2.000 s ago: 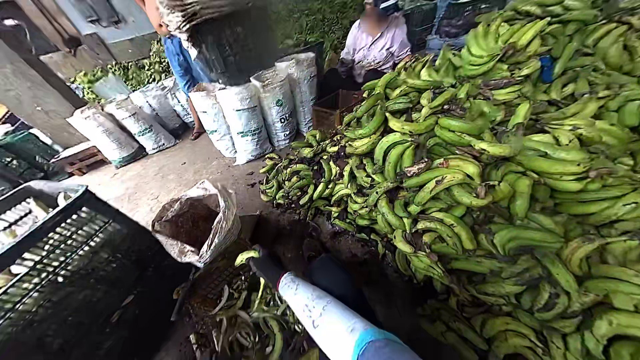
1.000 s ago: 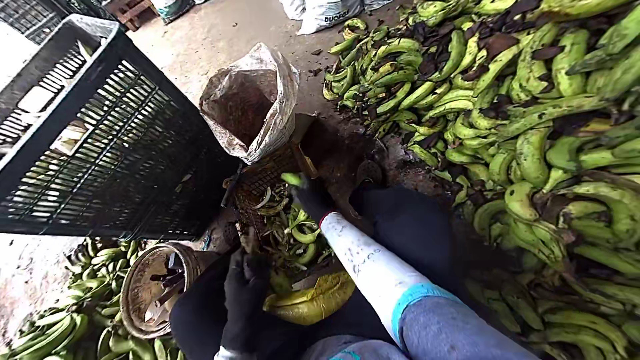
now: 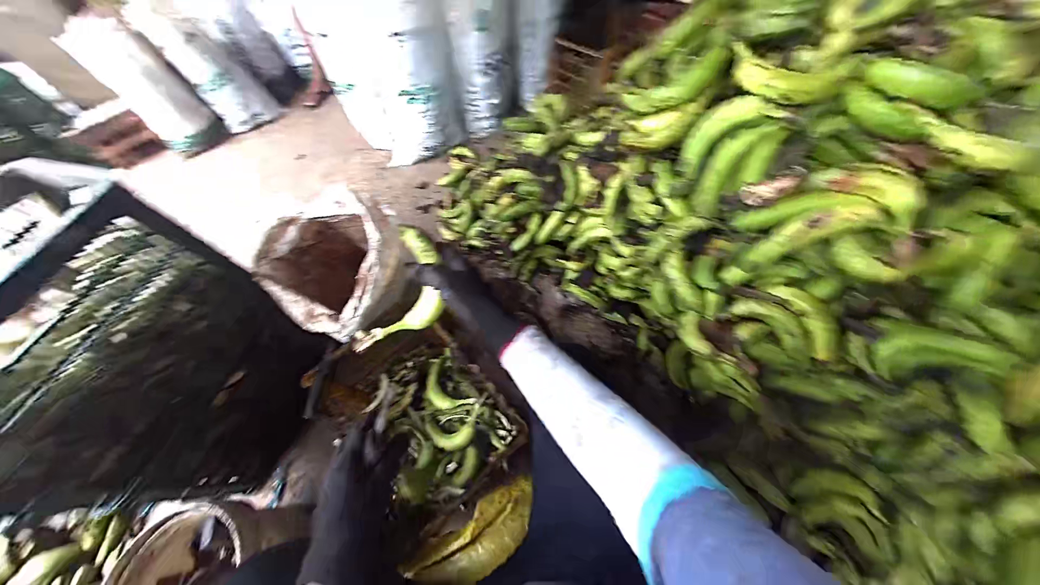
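My right hand [image 3: 455, 284], in a dark glove below a white sleeve, is closed around a green plantain [image 3: 421, 244], with one end sticking out beyond the fingers. Just below it is a pale curved piece of plantain or peel [image 3: 421, 311]; whether the hand touches it is unclear. My left hand [image 3: 370, 443], gloved in black, is low beside a crate of green plantains and peels [image 3: 448, 435]; blur hides whether its fingers grip anything. A yellow-green bag or large peel [image 3: 479, 532] lies at the crate's near side.
An open white sack [image 3: 366, 268] stands past the crate. A big dark plastic crate [image 3: 154, 366] fills the left side. At lower left is a round bucket [image 3: 179, 544] near more plantains. A large plantain heap [image 3: 780, 244] covers the right. Filled white sacks [image 3: 406, 81] stand behind.
The view has tilted up since a second ago, bringing the filled sacks back in. My right hand, with a plantain in it, now lies beside the open sack.
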